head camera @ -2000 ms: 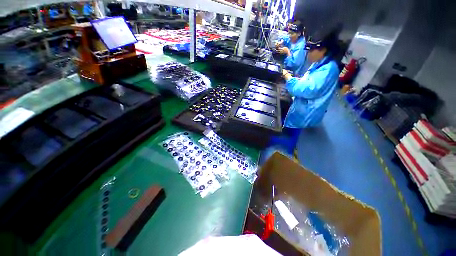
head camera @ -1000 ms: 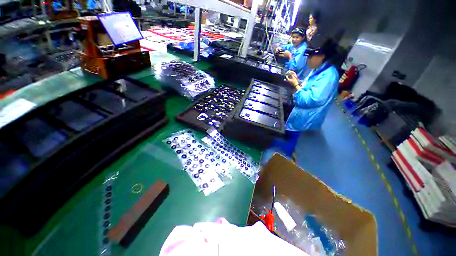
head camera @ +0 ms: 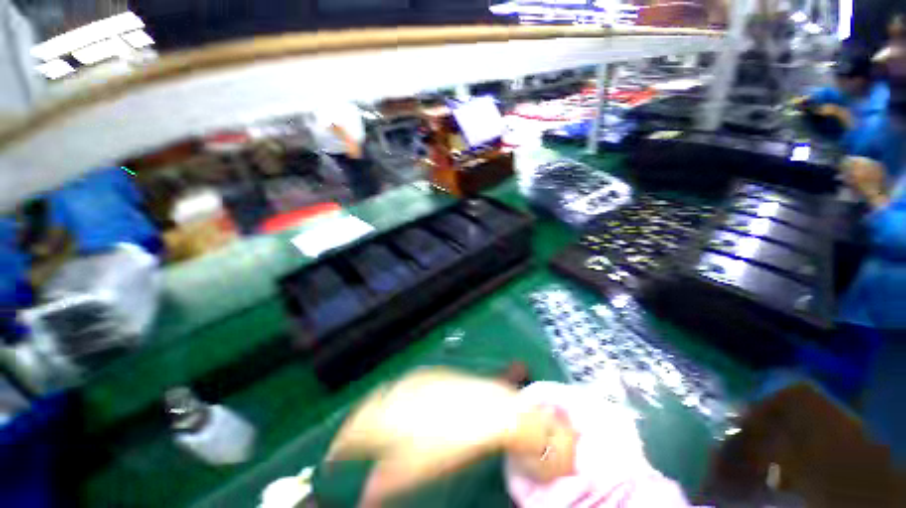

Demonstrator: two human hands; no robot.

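Observation:
My right hand (head camera: 432,422) is at the bottom centre, badly blurred, reaching left out of a white and pink sleeve (head camera: 596,466). Its fingers are not clear, and I cannot tell whether it holds anything. I cannot make out my left hand. A long black foam tray (head camera: 407,283) with dark panels in its slots lies beyond my right hand. Clear lens sheets (head camera: 626,347) with dark circles lie to its right. The brown foam block is mostly hidden behind my hand. A squat white bottle (head camera: 214,429) with a metal top stands at the lower left.
A loose parts tray (head camera: 641,233) and a tray of shiny panels (head camera: 765,248) are at the right. An open carton (head camera: 810,446) is at the lower right. A white shelf (head camera: 328,74) crosses above. A blue-coated person (head camera: 884,238) is at the right edge.
The view has swung left, so bench items sit further right and the bottle and shelf show. My right hand and sleeve have come in; before, only white cloth showed at the bottom.

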